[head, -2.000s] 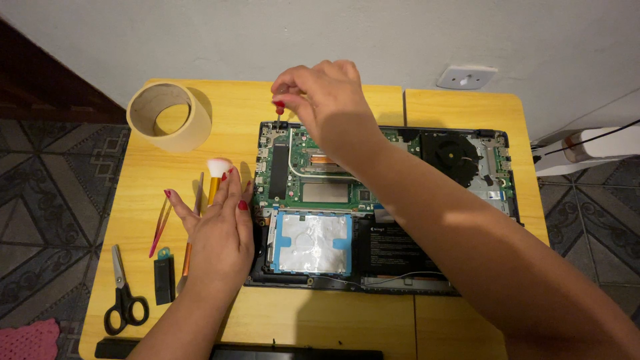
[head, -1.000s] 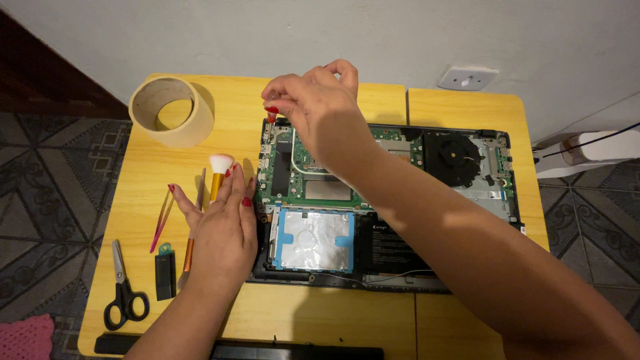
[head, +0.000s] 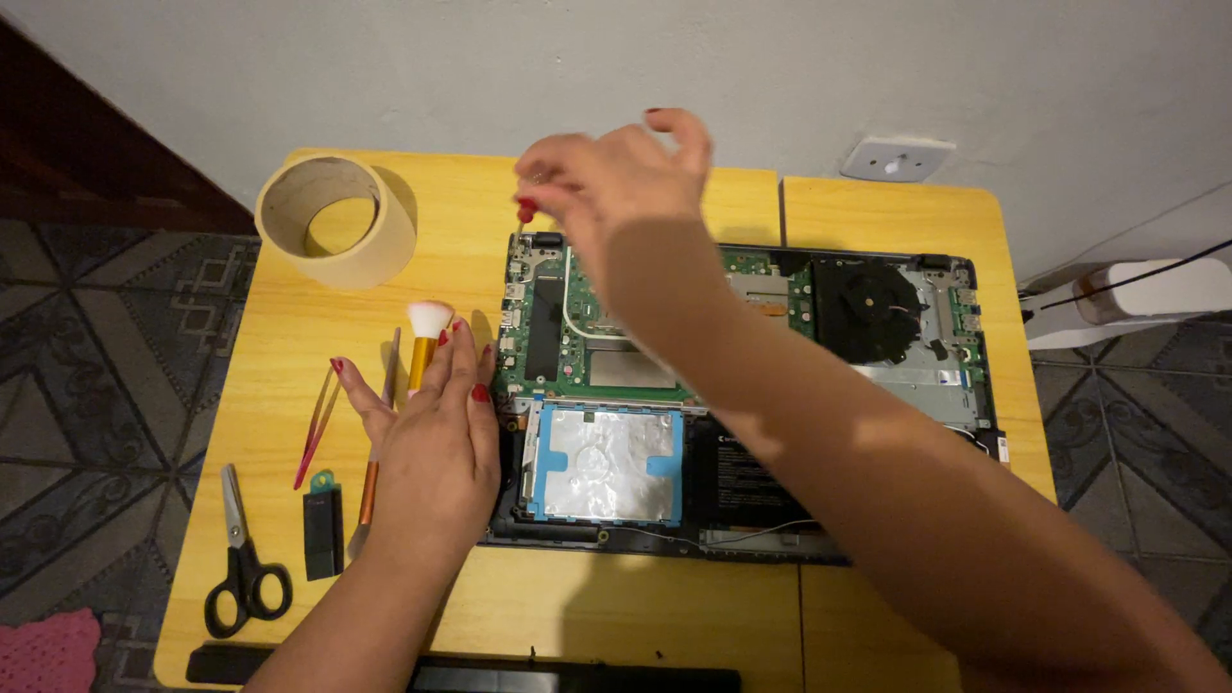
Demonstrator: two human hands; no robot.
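Note:
An opened laptop (head: 635, 371) lies on the yellow table, its green circuit board, black fan (head: 866, 306), battery (head: 741, 472) and silver drive with blue edging (head: 616, 462) exposed. My right hand (head: 616, 183), slightly blurred, grips a small red-handled screwdriver (head: 525, 214), its tip at the laptop's upper left corner by the hinge. My left hand (head: 438, 452) rests flat by the laptop's left edge with nothing gripped, fingers spread a little. Partly under it lie a makeup-type brush (head: 423, 351) with white bristles and a thin tool with an orange handle (head: 369, 491).
A masking tape roll (head: 361, 231) stands at the back left. Pink tweezers (head: 315, 433), a small black piece (head: 323, 529) and black-handled scissors (head: 241, 568) lie left of my left hand. A long black bar (head: 577, 676) lies along the front edge. Behind is a wall with a socket (head: 898, 159).
The fingers of my right hand have shifted around the screwdriver, and one finger is now raised. The screwdriver stays at the same corner. My left hand has stayed in nearly the same place.

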